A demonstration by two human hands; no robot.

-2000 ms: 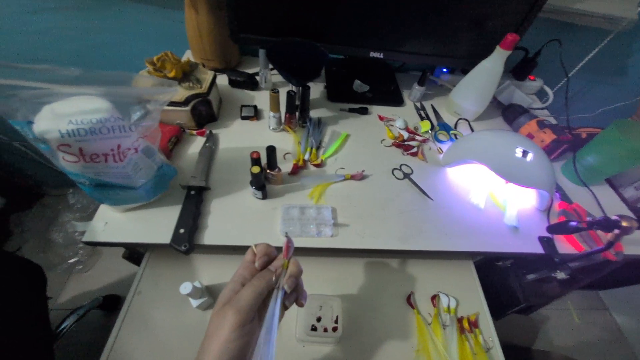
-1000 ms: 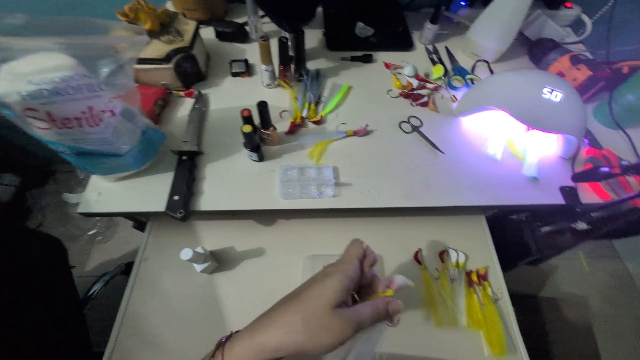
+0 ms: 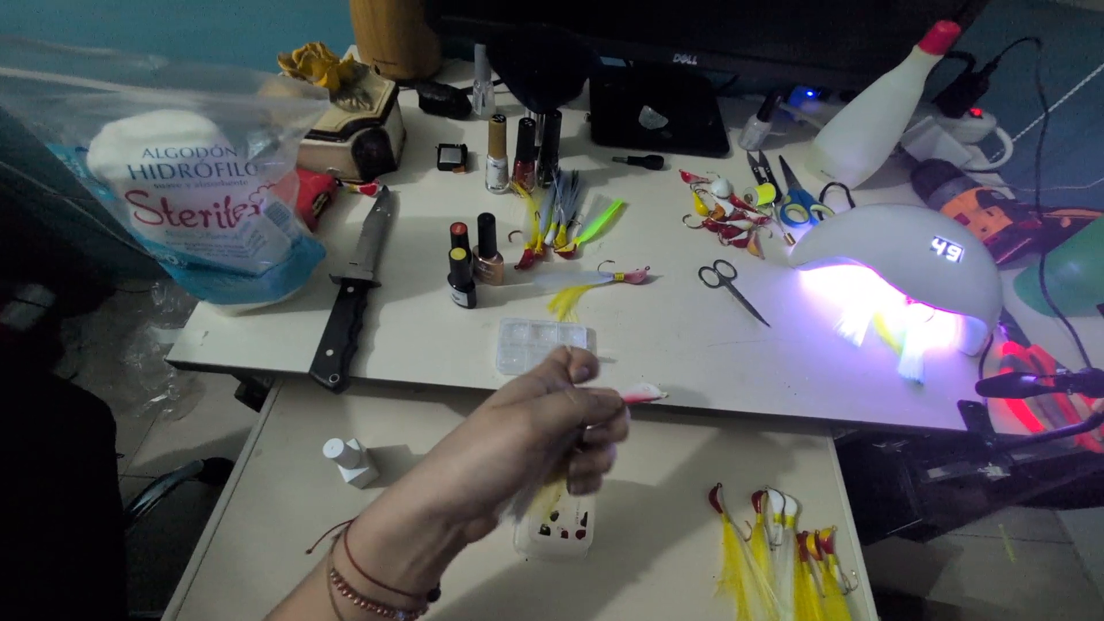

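My left hand reaches in from the lower left, its fingers closed on a fishing jig with a pink and white head. Its pale and yellow hair hangs below the hand, partly hidden and blurred. Under the hand lies a small clear box with dark and red bits. Just beyond the fingers sits a clear compartment case. My right hand is out of view. Several yellow-haired jigs lie at the lower right. A lit UV nail lamp stands over pale and yellow tails.
Small scissors, a fixed-blade knife, nail polish bottles and a bag of cotton occupy the desk. Unhaired jig heads lie in a pile. A white bottle stands at left on the lower surface.
My left hand has moved up from its lower position of a second ago, still holding the jig. The jig's head now points right; two seconds ago it pointed up.
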